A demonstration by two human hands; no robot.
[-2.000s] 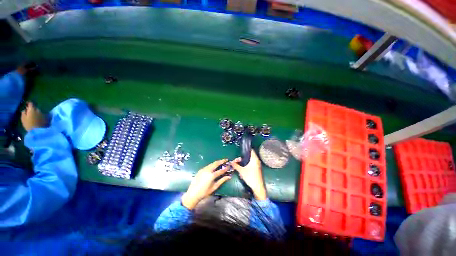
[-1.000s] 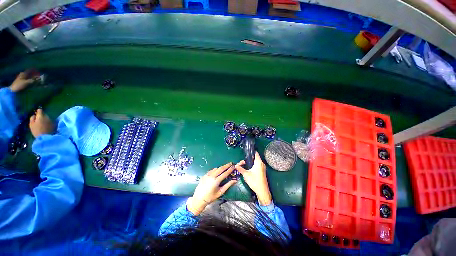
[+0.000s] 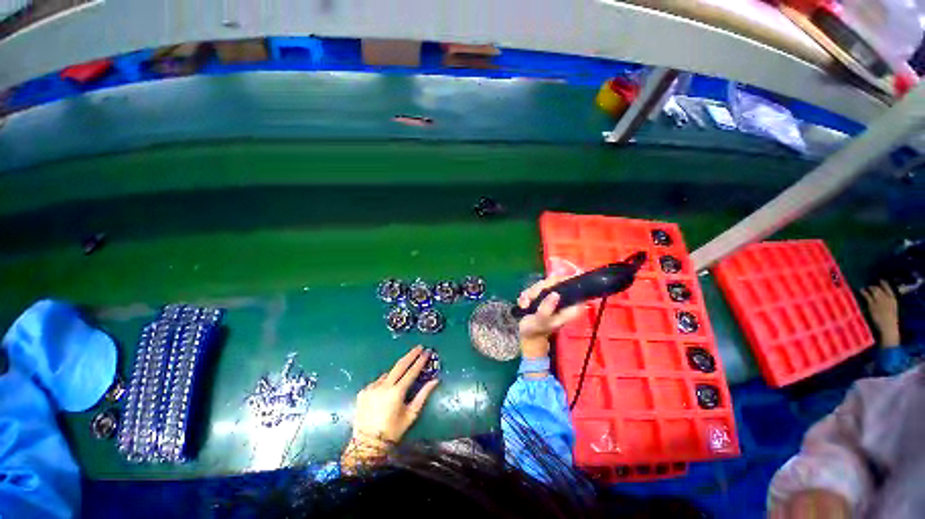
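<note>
My right hand grips the black electric screwdriver, raised over the left edge of the red tray, its narrow end pointing up and right; a thin cord hangs from it. My left hand rests on the bench with its fingers around a round unit, partly hidden. Several round units stand clustered beyond my left hand. The round pile of small screws lies between that cluster and the red tray. Loose bright metal parts lie left of my left hand.
A ribbed block of stacked metal parts and a blue cap lie at the left. The green conveyor runs beyond, carrying spaced units. A second red tray and another person's hand are at the right. A white post slants behind the trays.
My right hand has lifted the screwdriver away from the unit and moved right, over the tray's edge. My left hand stays at the unit. The view has turned right.
</note>
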